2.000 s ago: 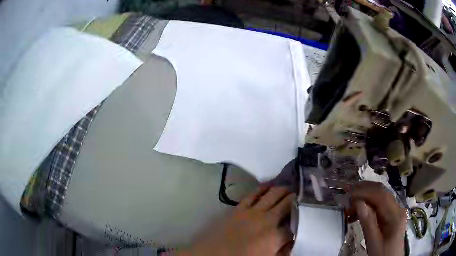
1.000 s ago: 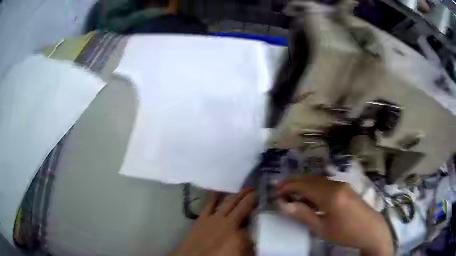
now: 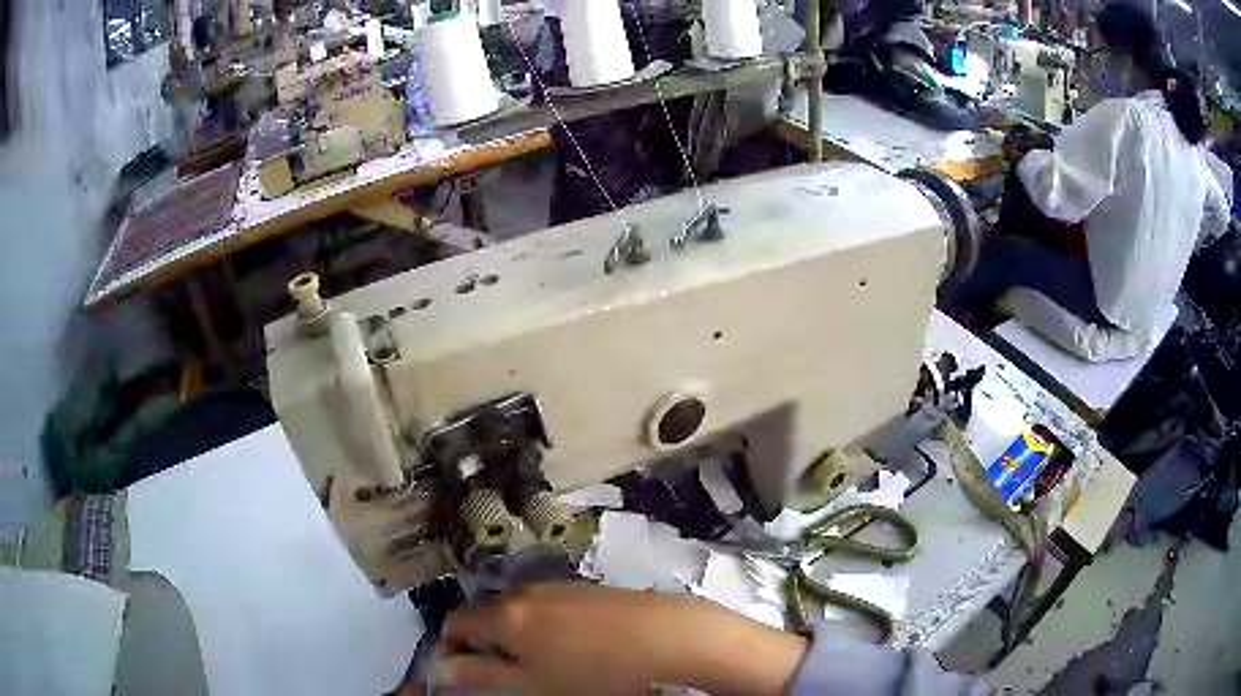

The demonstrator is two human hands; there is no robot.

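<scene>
The cream sewing machine (image 3: 599, 354) spans the middle of the view, with paired tension knobs (image 3: 517, 519) on its head. My right hand (image 3: 544, 639) is at the needle area below these knobs, back of the hand up; its fingertips and whatever they touch are hidden or blurred. My left hand cannot be made out; at most a sliver of skin shows at the bottom edge. A white shirt panel (image 3: 272, 571) lies flat left of the machine head. Another white panel (image 3: 55, 639) lies at the far left by the plaid cloth (image 3: 93, 537).
Large scissors (image 3: 857, 537) lie right of the machine among white fabric scraps (image 3: 640, 548). A small blue and yellow box (image 3: 1021, 465) and a tan strap (image 3: 983, 487) are at the right table end. Thread cones (image 3: 595, 41) stand behind. A person (image 3: 1123, 204) sits at back right.
The view has swung up and right, showing the whole machine and workshop. The left hand has dropped out of clear sight. The right hand is still at the needle area, now under the knobs.
</scene>
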